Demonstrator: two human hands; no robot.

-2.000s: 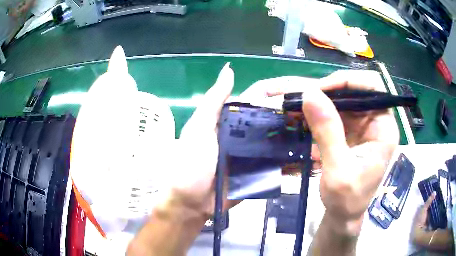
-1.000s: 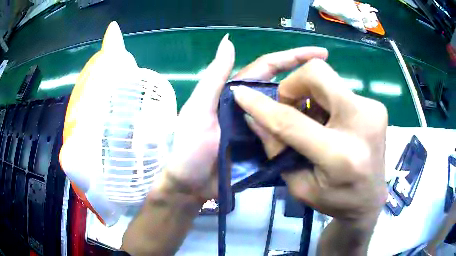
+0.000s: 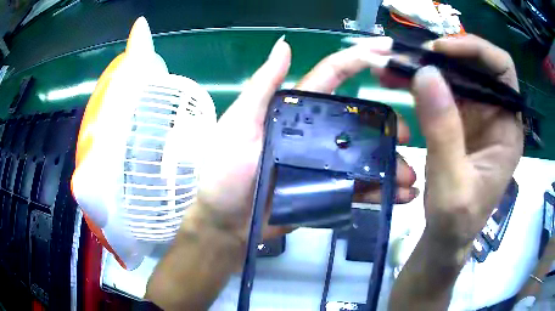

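A black phone middle frame is held upright before me, its solid end at the top with small holes and yellow-gold patches. A glossy dark film flap hangs over its window. My left hand grips the frame at its left side, with fingers behind it showing past its right edge. My right hand is right of the frame, apart from it, and holds black-handled tweezers between thumb and fingers. The tweezers are blurred; their tips and any small part at them cannot be made out.
A white and orange desk fan stands left of my hands. A black blister tray is at far left. A green conveyor runs beyond. Dark frames lie on the white bench at right, others below my hands. Part of another hand shows at the lower right edge.
My right hand has drawn back from the frame's top end to the right, and the tweezers show again. The solid end is now uncovered. My left hand still holds the frame.
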